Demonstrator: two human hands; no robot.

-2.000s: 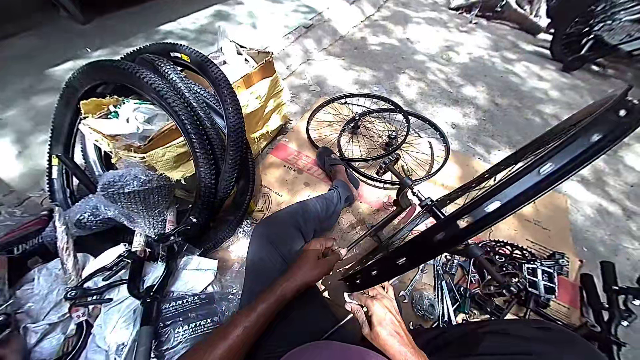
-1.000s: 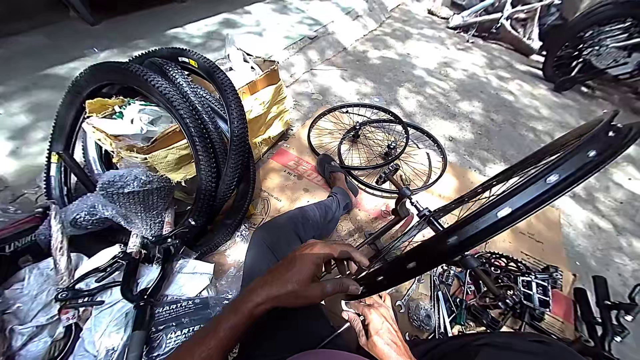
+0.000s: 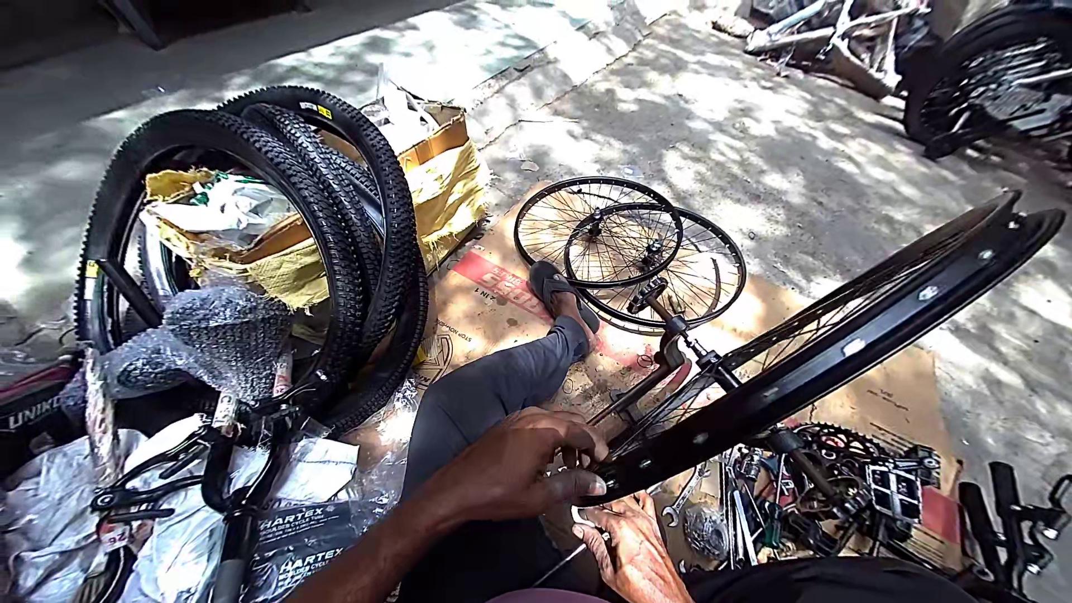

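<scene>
A black bicycle wheel rim point(image 3: 796, 368) with spokes slants from the lower middle to the right edge, its hub set in a metal stand point(image 3: 670, 335). My left hand point(image 3: 536, 461) is at the rim's near end, fingers bent about its edge and thumb on its outer face. Below it, my right hand point(image 3: 632, 540) holds a small metal tool point(image 3: 586, 517) under the same end of the rim; its head is partly hidden by the fingers. A thin rod point(image 3: 559, 563) runs down left from the right hand; I cannot tell whether it belongs to the tool.
Knobby tyres point(image 3: 327, 184) lean on a yellow-wrapped carton point(image 3: 448, 188) at left. Two spoked wheels point(image 3: 712, 239) lie overlapped on flattened cardboard point(image 3: 494, 335) by my foot. Spanners point(image 3: 687, 494), a chainring and pedals point(image 3: 892, 494) lie lower right. Wrapped handlebar parts point(image 3: 226, 452) stand lower left.
Two seconds ago my left hand was lower, beside the rim's end; it rose onto the rim by one second ago and stays there. My right hand remains below the rim.
</scene>
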